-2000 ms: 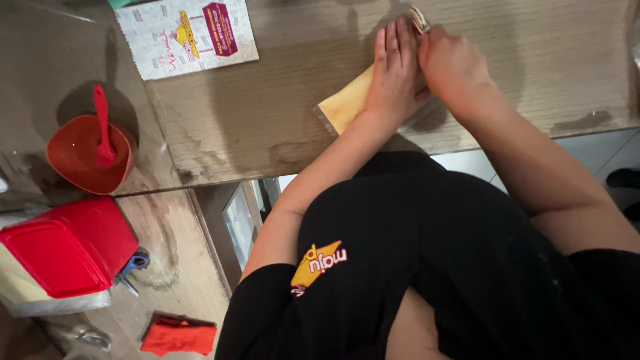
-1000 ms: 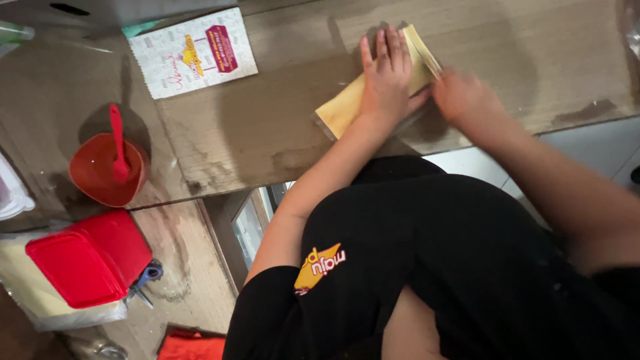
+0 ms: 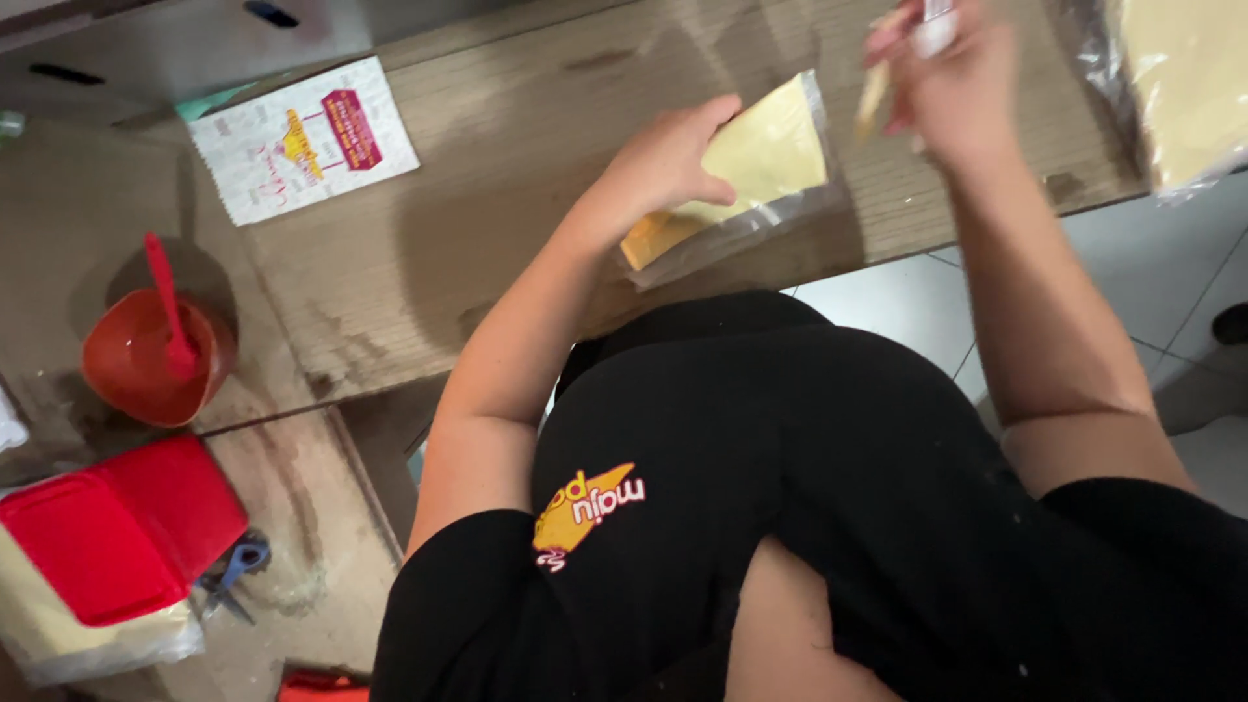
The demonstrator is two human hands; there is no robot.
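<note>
A pale yellow, dough-like sheet lies folded with clear plastic film on the wooden counter. Over its left part is my left hand, thumb and index finger spread across it, holding it against the counter; the other fingers are hidden. Up and to the right, my right hand is raised and blurred. Its fingers close on a thin tan strip and a small white and shiny thing whose kind I cannot tell. The far end of that thing is cut off by the frame's top edge.
At left stand an orange bowl with a red spatula, a red plastic container and blue-handled scissors. A printed paper bag lies upper left. More yellow sheets in plastic lie at the right edge.
The right hand has lifted away to the right from the yellow sheet, with a thin strip in it. The left hand has moved from the sheet's middle toward its left part.
</note>
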